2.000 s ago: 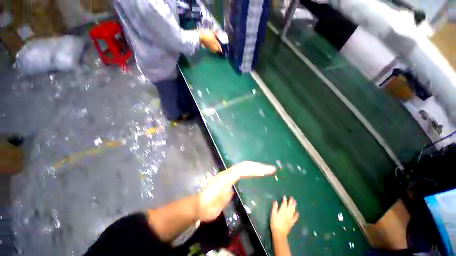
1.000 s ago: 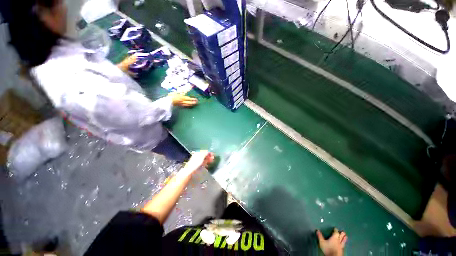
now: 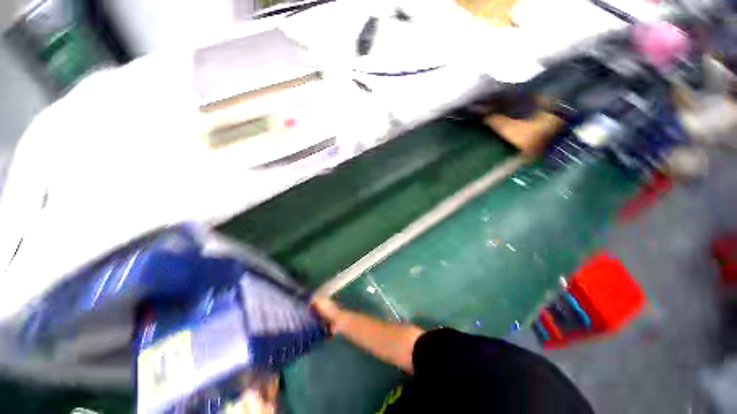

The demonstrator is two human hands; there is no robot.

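A stack of blue retail boxes [image 3: 279,319] with pale printed faces is at the lower left, over the green bench [image 3: 452,242]; it is motion-blurred. My right hand [image 3: 327,314] is at the stack's right edge, against it, its fingertips partly hidden by the boxes. My left hand [image 3: 260,396] is at the bottom edge of the picture, against the near side of the stack, blurred and cut off, so its fingers cannot be made out. A larger blue open carton [image 3: 121,275] shows behind and left of the stack.
A white shelf [image 3: 162,174] runs behind the bench and bears a scale-like device with a display [image 3: 242,132]. A brown cardboard piece [image 3: 525,132] and blurred blue items are at the bench's far right. A red stool [image 3: 606,295] stands on the grey floor at right.
The view has swung strongly. My hands, empty and apart before, are now at the blue box stack. The other worker is out of view; the shelf device and another red stool have come in.
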